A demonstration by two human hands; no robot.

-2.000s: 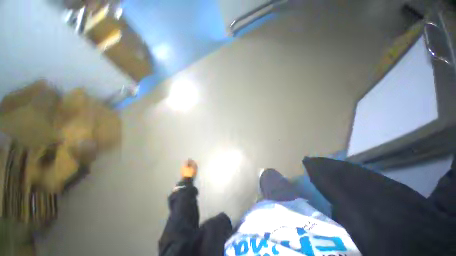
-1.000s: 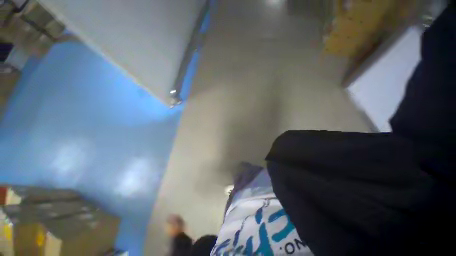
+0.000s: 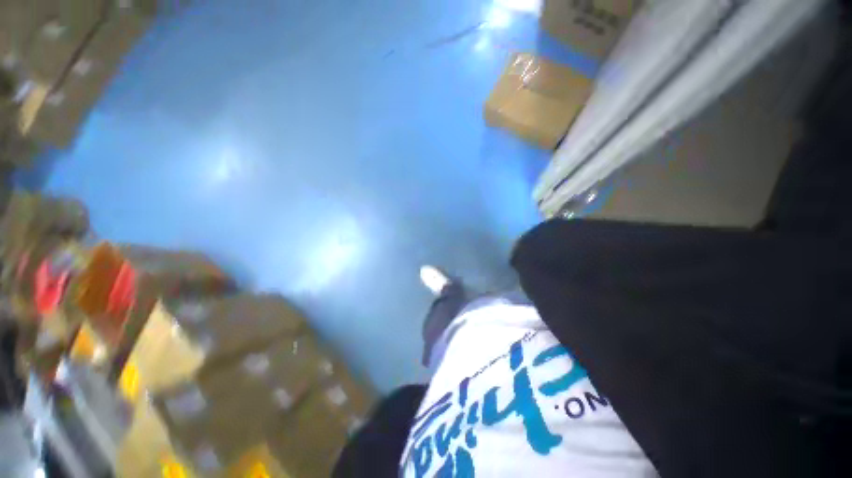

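Note:
Neither of my hands shows. A black sleeve enters at the bottom, left of my white shirt (image 3: pixel 523 401) with blue-green lettering, and its hand is out of sight. Dark cloth covers the right side. Nearest in front, a stack of brown cardboard cartons (image 3: pixel 271 383) stands at the lower left, some with white labels. A smaller brown carton (image 3: pixel 537 98) with shiny tape sits on the blue floor at the upper right.
The blue floor (image 3: pixel 280 121) runs through the middle. My white shoe (image 3: pixel 433 278) is on it. A white panel edge (image 3: pixel 654 89) stands at the right. More cartons (image 3: pixel 70 65) are at the upper left. Red and orange items (image 3: pixel 107 280) lie at the left, blurred.
The view has moved from the grey floor onto the blue floor among cartons. The blurred hand seen at the bottom left earlier is out of the picture. The white panel is now on the right.

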